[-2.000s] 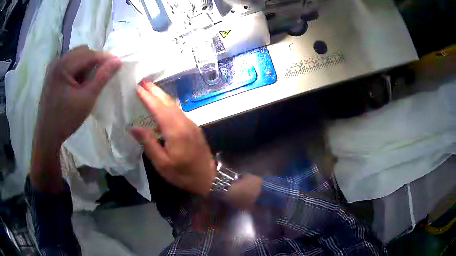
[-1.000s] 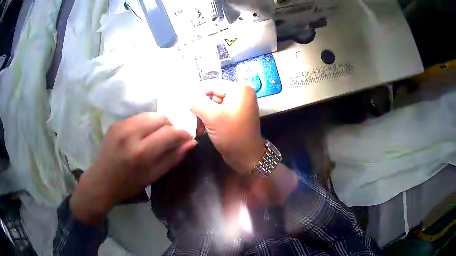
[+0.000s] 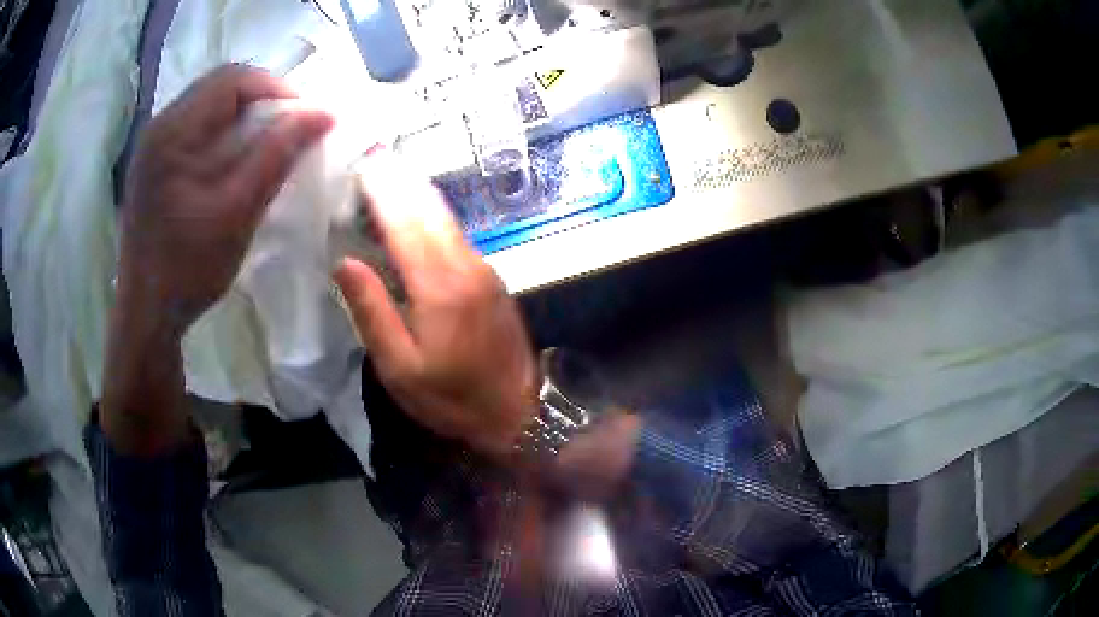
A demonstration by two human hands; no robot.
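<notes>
A thin white garment piece (image 3: 283,295) hangs from my hands at the left of the machine bed and glares near the lamp. My left hand (image 3: 205,199) pinches its upper edge between thumb and fingers. My right hand (image 3: 446,313), slightly blurred, lies at the cloth's right side with its fingertips near the presser foot area; its thumb is apart from the fingers, and its contact with the cloth is partly lost in glare. The sewing machine's blue plate (image 3: 639,163) shows just right of my right fingertips. The needle area is overexposed.
The cream machine bed (image 3: 892,109) reaches to the upper right, with a printed scale and dark holes. A long white cloth bundle (image 3: 66,241) lies at far left. Folded white cloth (image 3: 940,362) lies at lower right. A yellow edge (image 3: 1067,147) borders the right.
Both hands have moved up from the bed's front edge, the left one also leftwards. They have drawn apart with the cloth. The blue plate is more exposed.
</notes>
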